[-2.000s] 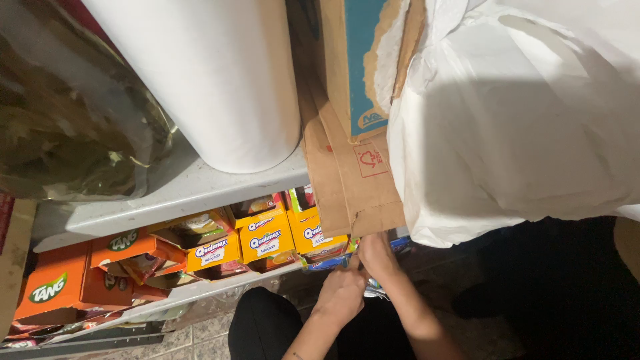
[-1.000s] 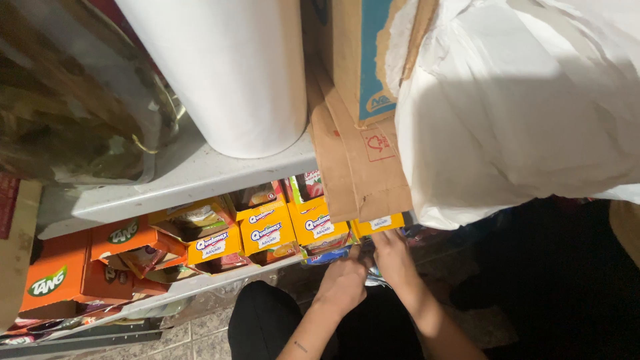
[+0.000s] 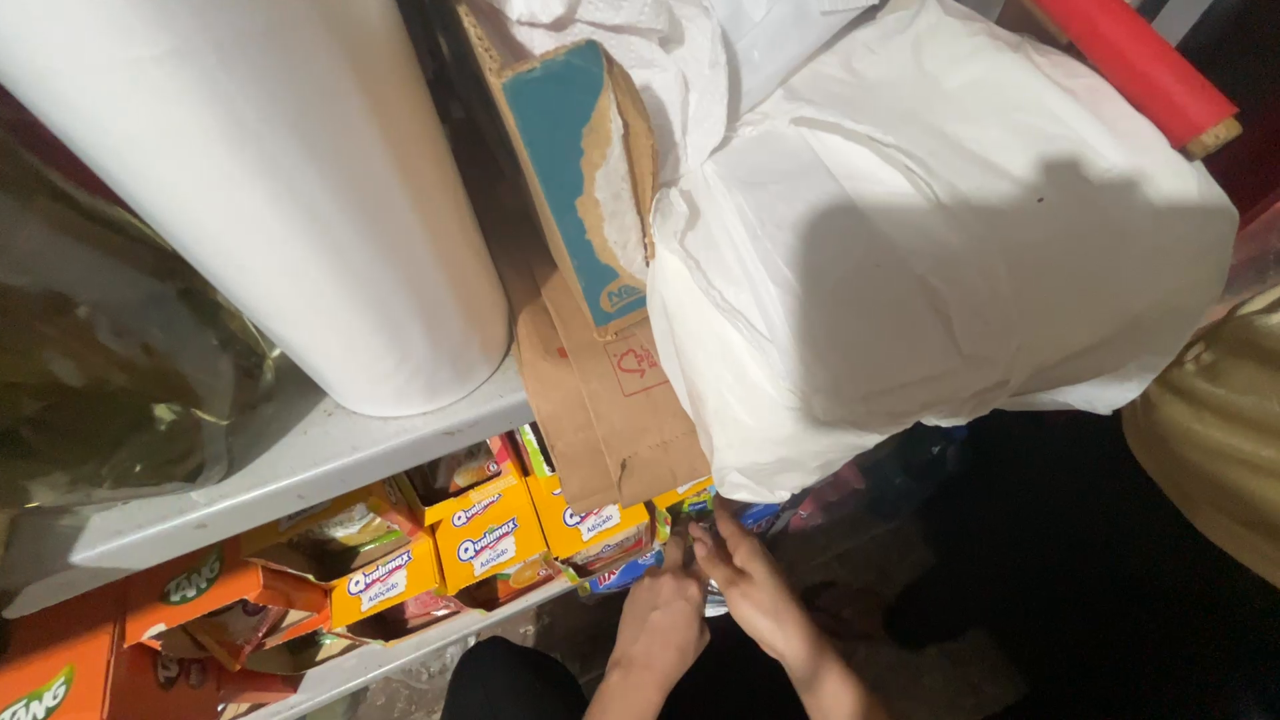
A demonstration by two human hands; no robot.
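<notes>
My left hand (image 3: 660, 618) and my right hand (image 3: 755, 590) are close together at the lower shelf's front, by a blue packet (image 3: 622, 574) and a green and blue packet (image 3: 697, 503). The fingertips meet small items there, and a silvery piece shows between the hands; whether either hand grips something is unclear. Just left stand yellow Qualimax display boxes (image 3: 490, 535) holding sachets, tilted on the shelf. Flat brown paper bags (image 3: 640, 425) hang over the upper shelf's edge above my hands.
The grey upper shelf (image 3: 300, 460) bears a large white roll (image 3: 330, 200), a torn teal cardboard box (image 3: 560, 150), a bulky white plastic bag (image 3: 900, 250) and a clear wrapped bundle (image 3: 110, 350). Orange Tang boxes (image 3: 190, 585) are at lower left. A red roll (image 3: 1140, 70) lies at upper right.
Two seconds ago both hands met just below the paper bags' lower edge; a second ago they were apart at the sachet boxes, and now they are close together again.
</notes>
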